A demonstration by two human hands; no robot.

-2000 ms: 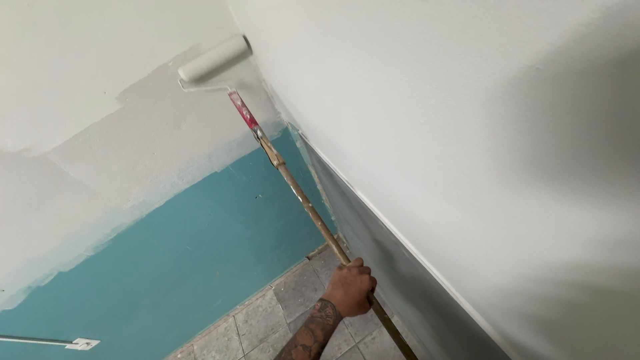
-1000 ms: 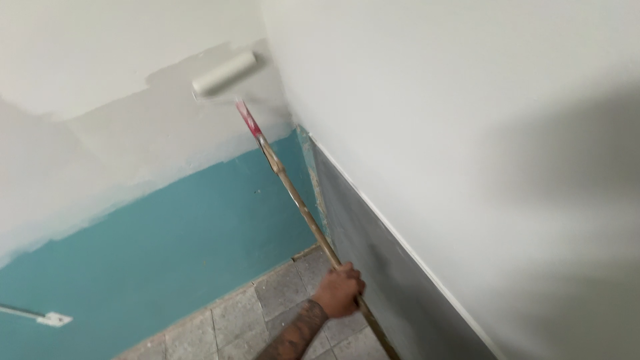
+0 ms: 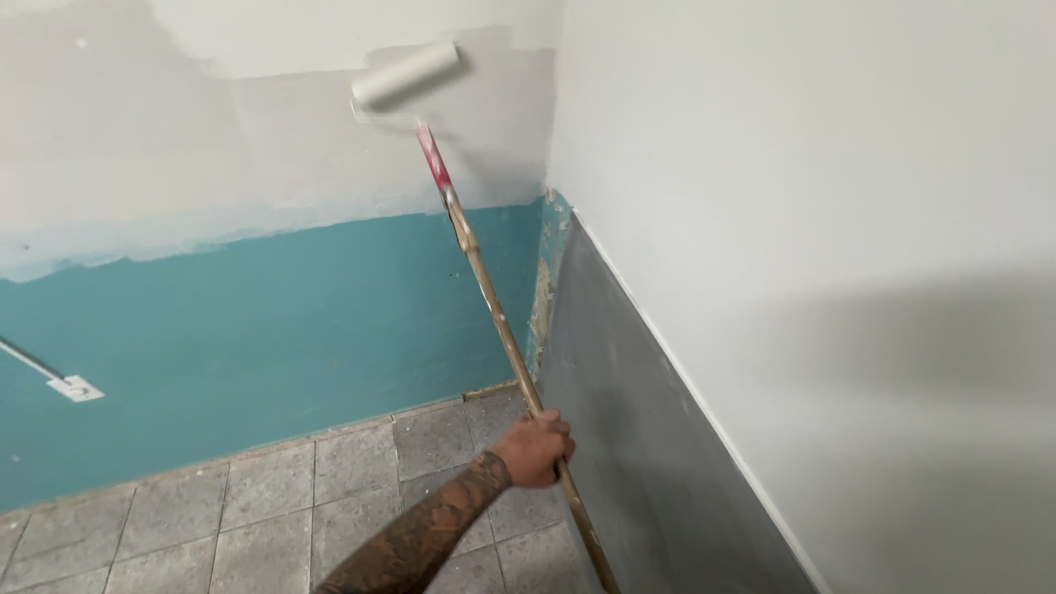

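Observation:
My left hand (image 3: 538,450) is closed around a wooden extension pole (image 3: 505,334) that slants from the bottom edge up to the left. At the pole's top is a paint roller's red handle (image 3: 433,157), splashed with white. The white roller cover (image 3: 406,76), slightly blurred, is at the back wall's pale upper part, near the edge of a lighter coat of paint. My right hand is out of the frame.
The back wall's lower part is teal (image 3: 272,330). On the right, a white wall (image 3: 792,165) stands above a grey panel (image 3: 643,445) with a white trim strip. Grey floor tiles (image 3: 264,495) lie below. A white wall plate (image 3: 76,388) with a conduit is at left.
The roller has moved down the back wall, from near the corner to farther left of it. My left hand stays closed on the pole. The view has turned somewhat.

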